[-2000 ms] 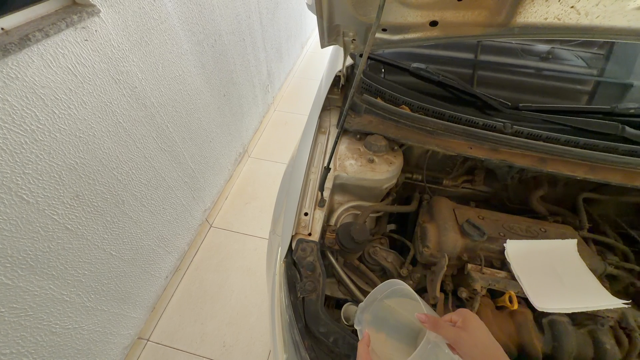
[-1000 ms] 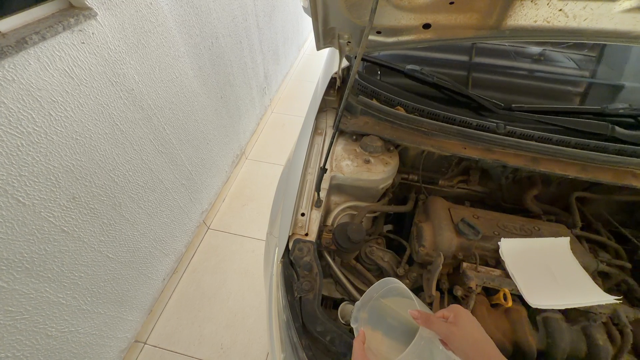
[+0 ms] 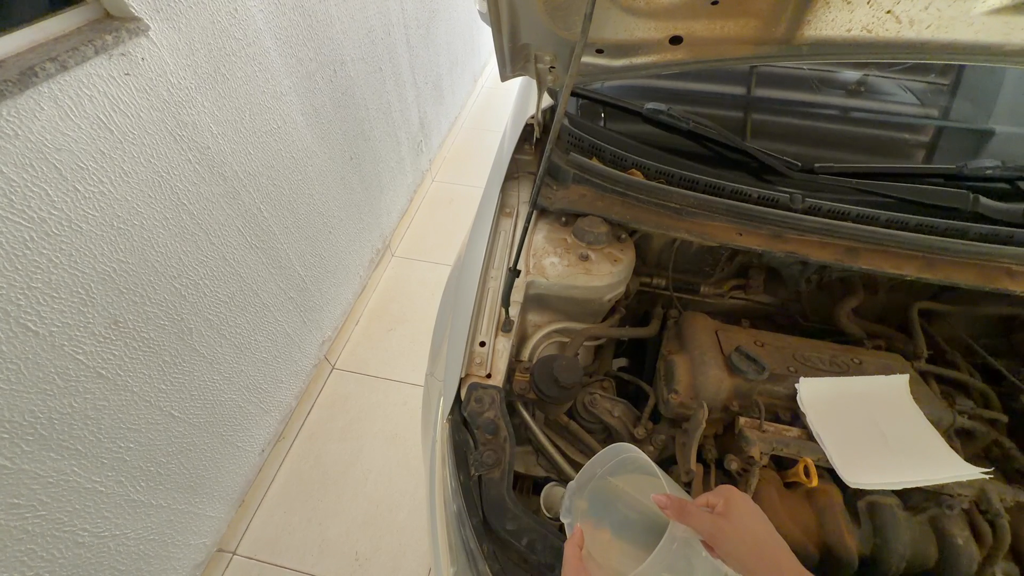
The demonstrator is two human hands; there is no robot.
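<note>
A translucent plastic jug (image 3: 624, 512) is tilted over the front left corner of the engine bay, its rim close to a pale round filler neck (image 3: 552, 499). On the jug's right side, my right hand (image 3: 732, 524) grips the rim with the thumb on top. My left hand (image 3: 574, 554) holds the jug's near left side; only its fingertips show at the bottom edge. Whether liquid flows from the jug cannot be told. White paper sheets (image 3: 888, 428) lie on the engine, right of my right hand, near the yellow dipstick loop (image 3: 802, 473).
The raised hood (image 3: 768, 28) rests on a thin prop rod (image 3: 547, 160). The engine cover with its oil filler cap (image 3: 748, 362) and a dark round reservoir cap (image 3: 556, 376) stand behind the jug. A white textured wall (image 3: 200, 240) runs along the left, beyond a tiled floor strip (image 3: 344, 464).
Both hands keep their hold on the jug, which stays by the filler neck. Nothing else has plainly changed.
</note>
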